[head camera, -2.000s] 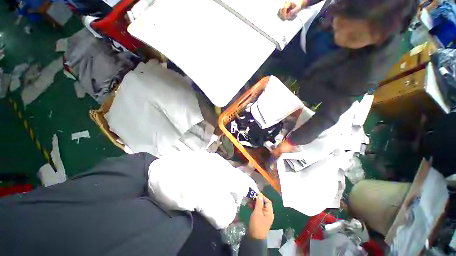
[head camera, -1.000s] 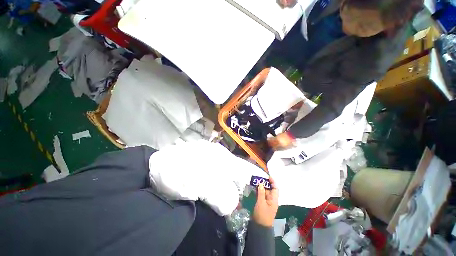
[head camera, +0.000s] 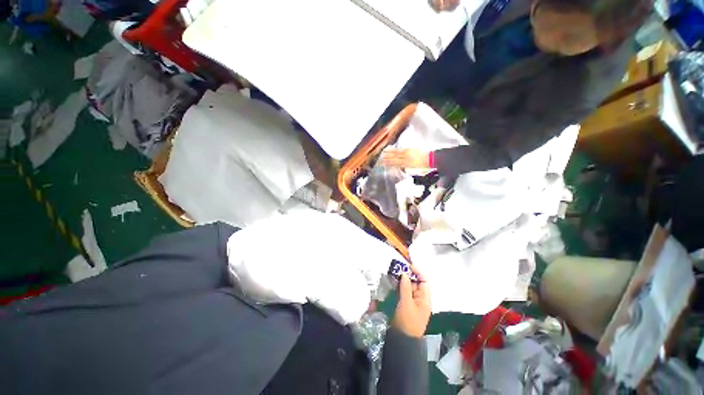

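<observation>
My right hand [head camera: 413, 307] holds a small dark patch with white letters [head camera: 401, 270] between thumb and fingers, just in front of the orange basket. A white cloth bundle [head camera: 305, 262] lies over my left forearm. My left hand is not visible; the bundle covers the end of that sleeve. The orange basket [head camera: 374, 220] holds dark and white pieces, and white panels hang over its far side. Another person's hand [head camera: 409, 159] is over the basket, at a clear, shiny, dark-tinted bag [head camera: 380, 190].
A white table [head camera: 309, 69] stands ahead. Left of the basket is a box with white sheets [head camera: 231, 158]. A person in dark clothes leans in from the right. Right are cardboard boxes [head camera: 633, 127], a beige bin [head camera: 583, 289] and a red container with scraps [head camera: 490, 332].
The other person's hand has moved up and left over the basket, and a shiny bag now shows there. My right hand has risen slightly with the patch, which is now tilted.
</observation>
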